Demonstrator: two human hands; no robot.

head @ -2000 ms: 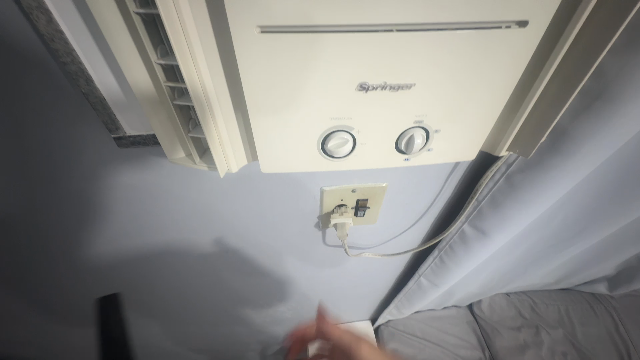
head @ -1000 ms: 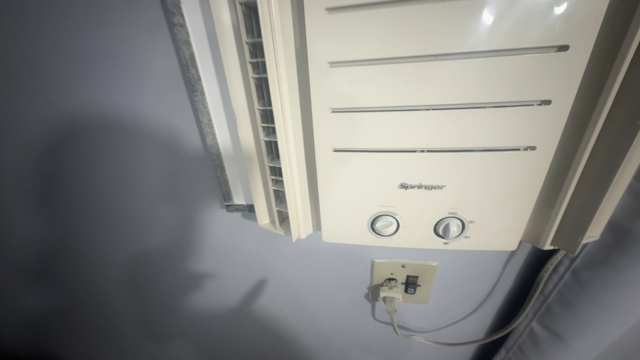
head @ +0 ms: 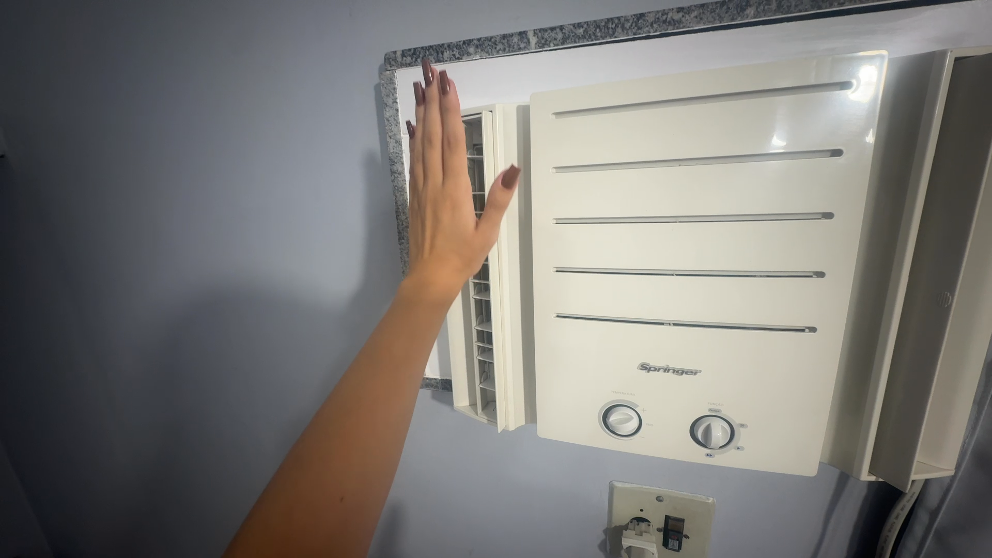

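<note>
My left hand (head: 448, 178) is raised flat in front of the left side vent (head: 484, 333) of a cream Springer window air conditioner (head: 682, 240). Its back faces me, with the fingers pointing up and the thumb spread to the right. It holds nothing and covers part of the louvres; whether the palm touches them, I cannot tell. Low on the front panel are a left control knob (head: 622, 420) and a right control knob (head: 712, 432). My right hand is out of view.
Below the unit, a wall plate (head: 697, 504) carries a white plug (head: 639, 539) and a dark switch (head: 673, 533). Speckled stone trim (head: 620, 29) frames the wall opening. A pale cable (head: 899, 519) hangs at lower right, beside another side vent (head: 930, 271).
My left hand has come into view at the left vent; one second ago no hand showed. The view has swung, showing more of the unit's upper part.
</note>
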